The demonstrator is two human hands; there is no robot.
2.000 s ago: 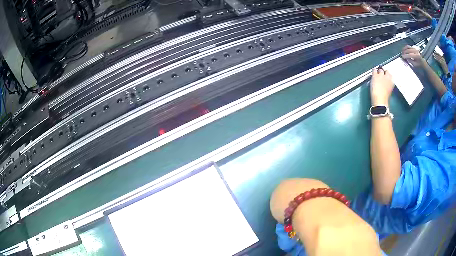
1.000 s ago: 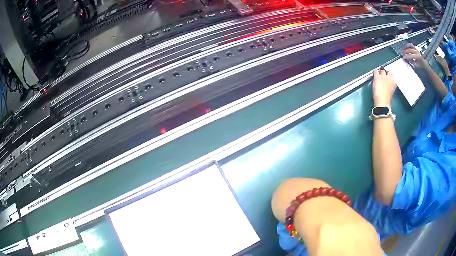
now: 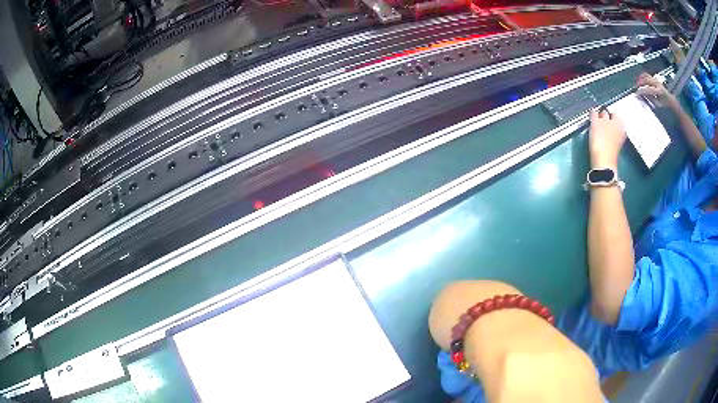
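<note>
A white board (image 3: 291,334) with thin dark edges lies on the green surface at the lower left, cut off by the bottom edge. A bent wrist with a red bead bracelet (image 3: 504,309) comes in from the bottom right and appears to be my right arm. Only the rounded back part of my right hand (image 3: 457,303) shows beside the board, not touching it. Its fingers are hidden, so its grip cannot be told. My left hand is not in view.
Silver rails (image 3: 394,224) and dark conveyor lanes (image 3: 291,126) run diagonally beyond. A grey slotted plate (image 3: 572,109) lies on the green strip between rails. A neighbour in blue has both hands at another white board (image 3: 647,130). A white block (image 3: 85,372) sits lower left.
The grey slotted plate has moved left along the green strip from beside the neighbour's hands. Red light has appeared on the far machinery. My right arm has barely moved.
</note>
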